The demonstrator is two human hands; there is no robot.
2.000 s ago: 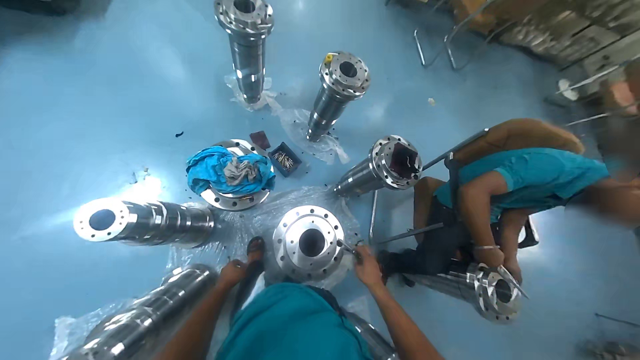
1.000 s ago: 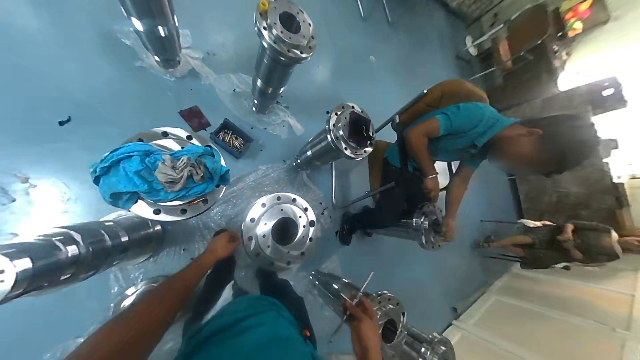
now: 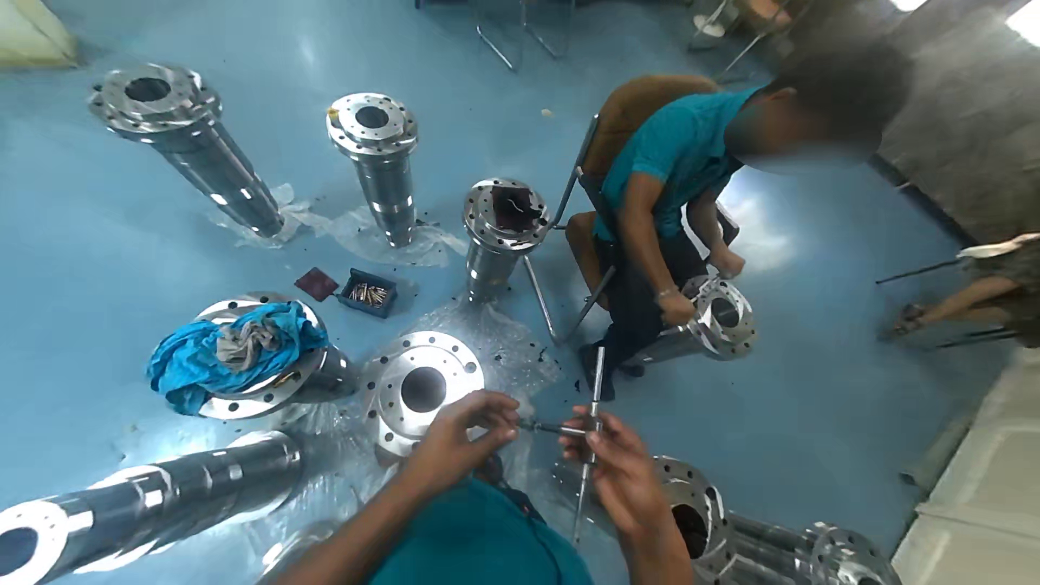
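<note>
In my right hand (image 3: 613, 455) is a metal tap wrench (image 3: 582, 487) with a long crossbar and a thin shaft pointing left. The fingertips of my left hand (image 3: 479, 422) close around the dark tip of that shaft; the tip itself is partly hidden. Just beyond my left hand stands an upright steel flanged cylinder (image 3: 422, 349) with a central bore and a ring of holes. Farther left, a blue cloth (image 3: 191, 357) and a grey rag (image 3: 246, 343) lie on another flange. An open dark box (image 3: 368, 293) of small metal pieces sits on the floor.
More flanged cylinders (image 3: 371, 130) stand ahead, one bearing a dark red piece (image 3: 516, 209). Another cylinder (image 3: 162, 504) lies at lower left, others at lower right. A seated co-worker (image 3: 674, 187) works at a cylinder (image 3: 723, 317). Plastic sheeting (image 3: 504, 341) covers floor nearby.
My left hand has left the near flange's edge and met the tool's shaft. My right hand, holding the tool over the lower-right cylinders a second ago, is now beside my left. The view has shifted.
</note>
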